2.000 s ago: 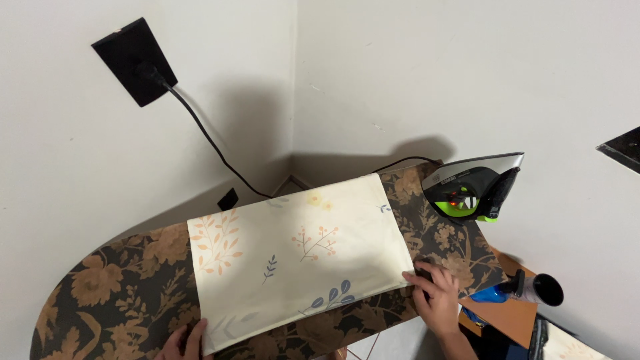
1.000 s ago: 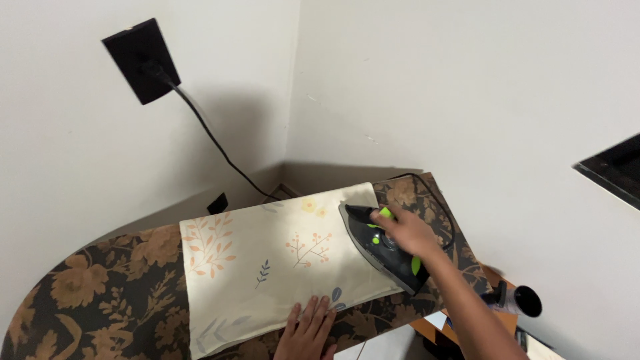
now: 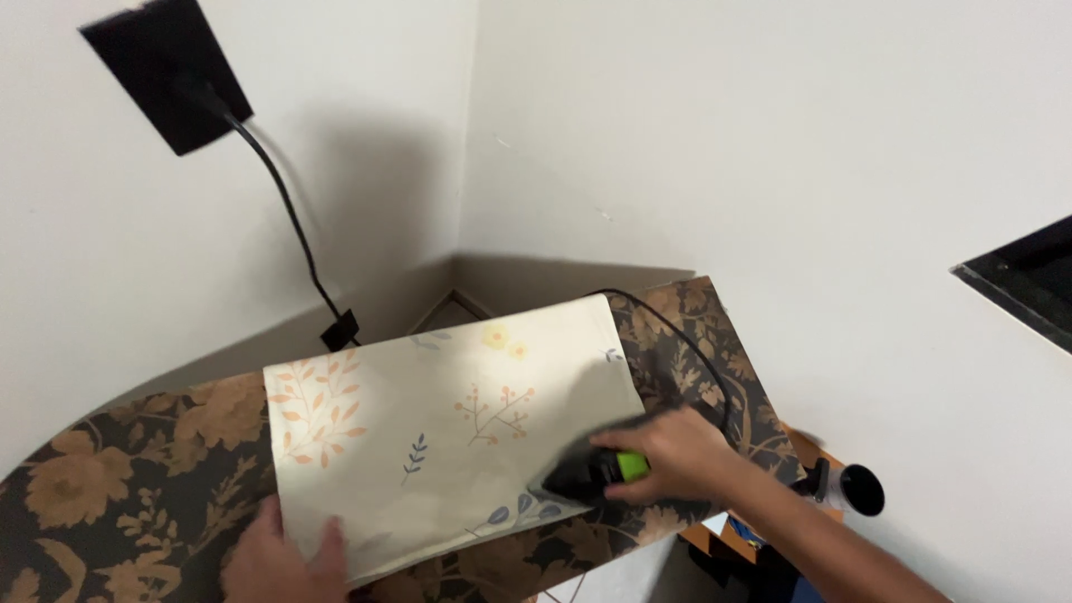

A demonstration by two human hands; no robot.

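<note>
A folded cream cloth with a leaf and flower print [image 3: 385,419] lies flat on an ironing board with a dark floral cover [image 3: 193,419]. My right hand [image 3: 670,456] grips the handle of a black and green electric iron [image 3: 578,469], which rests on the cloth's lower right part, its tip pointing left. The iron is partly blurred and covered by my fingers. At the cloth's lower left corner my left hand [image 3: 289,557] rests with thumb and fingers apart, over the cloth's edge; it is blurred.
A black power cord [image 3: 289,201] runs down from a black wall outlet plate [image 3: 172,71] behind the board. Two pale walls [image 3: 754,142] meet behind it. To the right stand an orange-brown wooden surface [image 3: 808,448] and a dark-mouthed cup or container [image 3: 858,490]. A black panel [image 3: 1034,276] is on the right wall.
The iron stood at the board's right end two seconds ago; my right hand then took hold of it. Since one second ago it has moved toward the cloth's near edge, and my left hand has moved left.
</note>
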